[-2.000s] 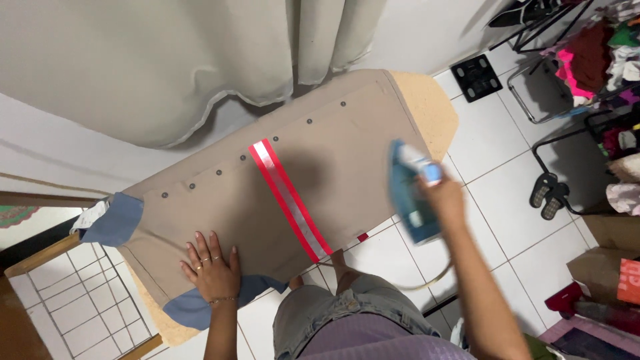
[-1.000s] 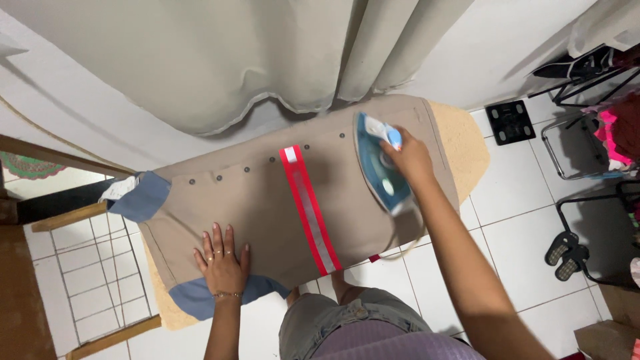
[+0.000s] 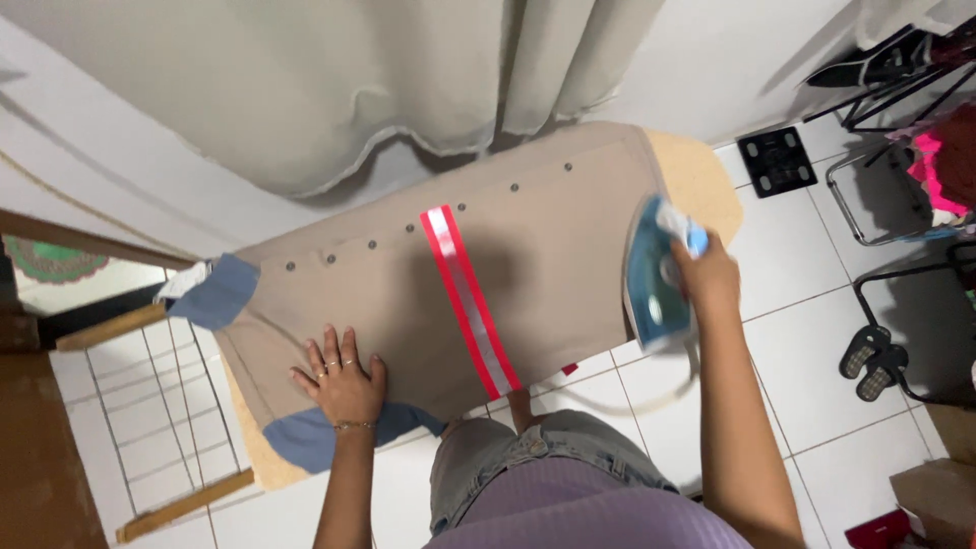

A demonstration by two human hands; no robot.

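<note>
A beige garment (image 3: pixel 366 305) with several snap buttons, a blue collar (image 3: pixel 221 293) and a red-edged reflective strip (image 3: pixel 467 301) lies spread on an ironing board (image 3: pixel 698 179). My left hand (image 3: pixel 349 385) rests flat on it, fingers apart, beside the blue fabric (image 3: pixel 301 442) at the board's near left. My right hand (image 3: pixel 705 274) grips the handle of a blue and white clothes iron (image 3: pixel 656 282) at the garment's right edge. The iron is slightly blurred; whether its soleplate touches the cloth is hard to tell. Its cord hangs below toward the floor.
A light curtain (image 3: pixel 343 91) hangs along the board's far side. A wooden frame with a wire rack (image 3: pixel 160 404) stands at the left. On the tiled floor to the right are a black bathroom scale (image 3: pixel 776 162), dark slippers (image 3: pixel 873 360), metal frames and a cardboard box (image 3: pixel 934 492).
The iron in my right hand has moved from over the garment near the last snap buttons to its right edge. My left hand has stayed flat on the cloth.
</note>
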